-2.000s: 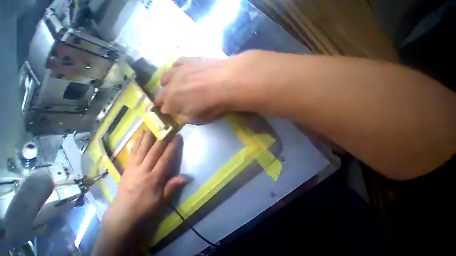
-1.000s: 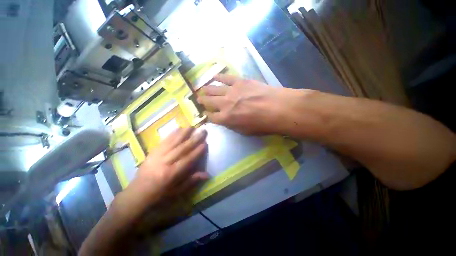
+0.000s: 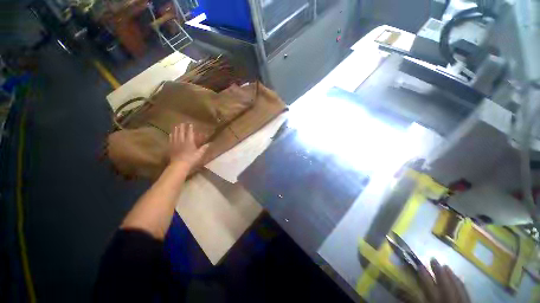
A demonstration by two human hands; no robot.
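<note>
Brown bags (image 3: pixel 195 106) lie in a floppy heap on a pale board at the left; a looped handle shows at the heap's far left. My left hand (image 3: pixel 186 149) rests palm down on the heap, fingers spread. The yellow-edged template (image 3: pixel 480 251) lies on the machine bed at the lower right. My right hand (image 3: pixel 443 285) is blurred and cut off by the bottom edge, just in front of the template. A narrow, dark, shiny thing (image 3: pixel 404 250) lies by its fingertips; I cannot tell if the hand holds it.
Yellow tape (image 3: pixel 372 260) edges the bed near my right hand. The white-grey table (image 3: pixel 331 234) has a bright glare. The machine head's casting (image 3: pixel 485 154) stands at the right. A grey cabinet (image 3: pixel 302 59) stands behind the table. Dark floor with a yellow line (image 3: pixel 22 207) runs along the left.
The view has swung left. My left hand has moved from the template to the brown heap. My right hand has drawn down to the picture's bottom edge.
</note>
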